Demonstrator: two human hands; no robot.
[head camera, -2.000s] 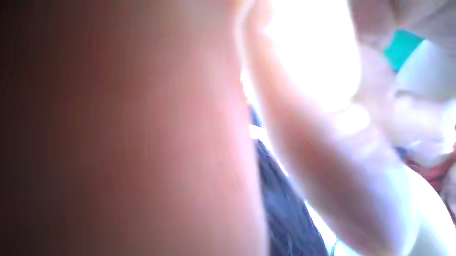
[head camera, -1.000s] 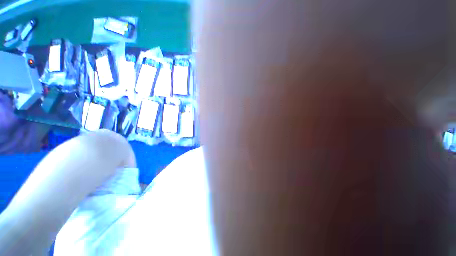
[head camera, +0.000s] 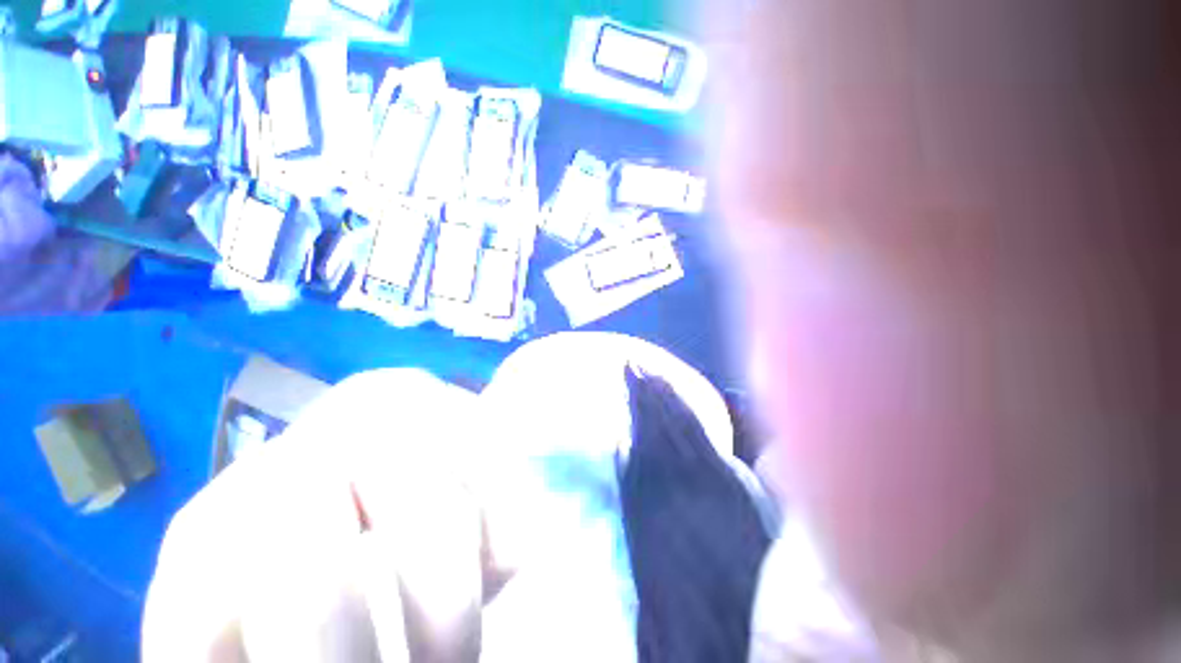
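A very large blurred skin-toned shape, seemingly my right hand (head camera: 958, 324), fills the right of the head view close to the lens. Its fingers cannot be made out. An overexposed pale shape with finger-like folds, seemingly my left hand (head camera: 350, 531), is at the bottom; whether it holds anything is hidden. Phone-sized units with white faces and dark edges lie in crinkled clear bags in two rows at upper left, such as this unit (head camera: 494, 145). Separate units lie to their right, one on a pale bag (head camera: 557, 279). No hand visibly touches them.
The green conveyor (head camera: 479, 39) runs along the top with a bagged unit (head camera: 639, 60) on it. A white box (head camera: 45, 104) and another person's sleeve (head camera: 52, 246) are at left. An open carton (head camera: 279, 389) and a small brown box (head camera: 97, 449) stand on the blue floor.
The large blurred shape has moved right across the view, uncovering more units. The bench appears higher in the picture. The pale finger-like shape now shows at the bottom, and the floor boxes have come into view.
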